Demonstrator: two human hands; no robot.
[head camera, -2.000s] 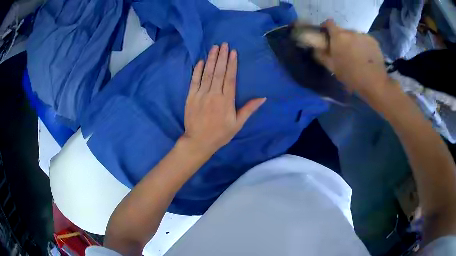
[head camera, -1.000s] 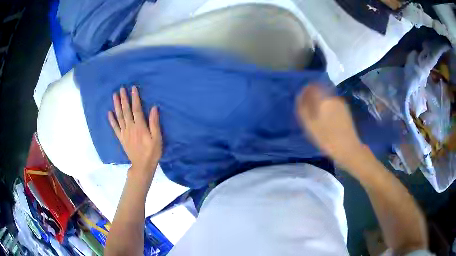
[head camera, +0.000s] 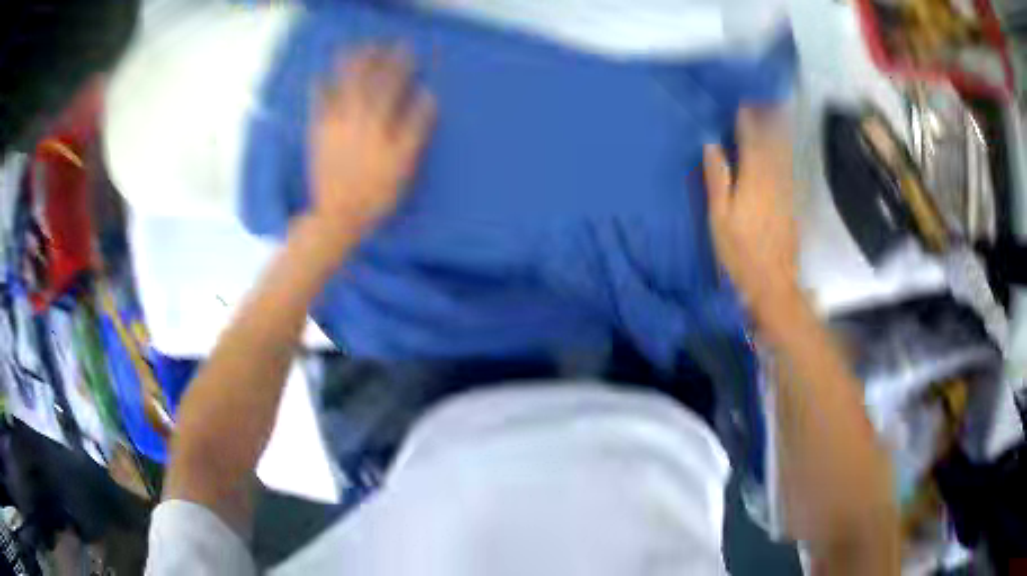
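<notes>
The blue garment (head camera: 529, 146) lies spread over the cream padded form (head camera: 186, 101), whose bare rounded end shows at the left. My left hand (head camera: 366, 141) lies on the garment's left part, fingers somewhat apart and blurred. My right hand (head camera: 755, 208) is at the garment's right edge, blurred; whether its fingers pinch the cloth cannot be told. The steam iron (head camera: 884, 180), dark with a tan handle, stands apart to the right of my right hand, touched by neither hand. The garment's lower part hangs in folds towards me.
A red-rimmed basket (head camera: 946, 84) with yellow scraps is at the top right. Silver metal wires (head camera: 957, 141) are beside the iron. A white-lined bin (head camera: 901, 388) with scraps is below right. Red (head camera: 62, 214) and blue (head camera: 130, 388) items are at the left.
My left hand has shifted up and slightly right in the picture. My right hand has moved up at the garment's right end. The view has swung, and the iron now shows at the right.
</notes>
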